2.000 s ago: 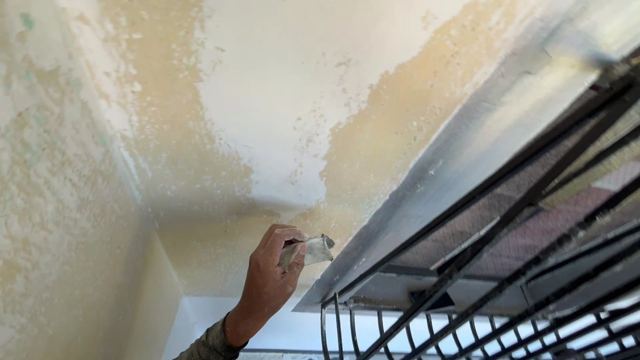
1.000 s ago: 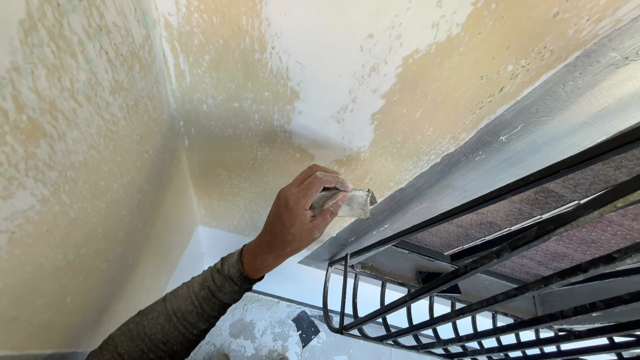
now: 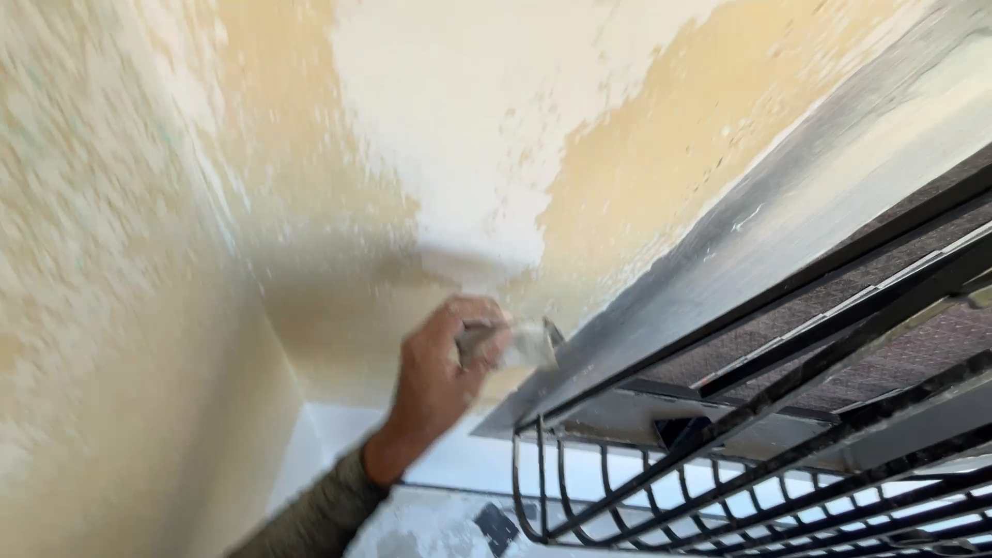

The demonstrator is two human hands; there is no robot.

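My left hand [image 3: 442,380] reaches up from the lower left in a dark olive sleeve. Its fingers and thumb pinch a small flat scraper [image 3: 531,345], greyish white and smeared, blurred by motion. The scraper's dark-edged end is at the border between the patchy yellow and white plastered surface [image 3: 604,194] and the grey band [image 3: 635,310] along the window opening. Whether its edge touches the surface cannot be told. My right hand is not in view.
A black metal window grille [image 3: 775,395] juts out at the right, close to my hand. A patchy wall [image 3: 101,310] meets the plastered surface at a corner on the left. A small dark square piece [image 3: 496,528] shows at the bottom.
My left hand stays shut on the scraper by the grey band's edge. The view has shifted between the frames; any movement of the hand along the edge is not plain.
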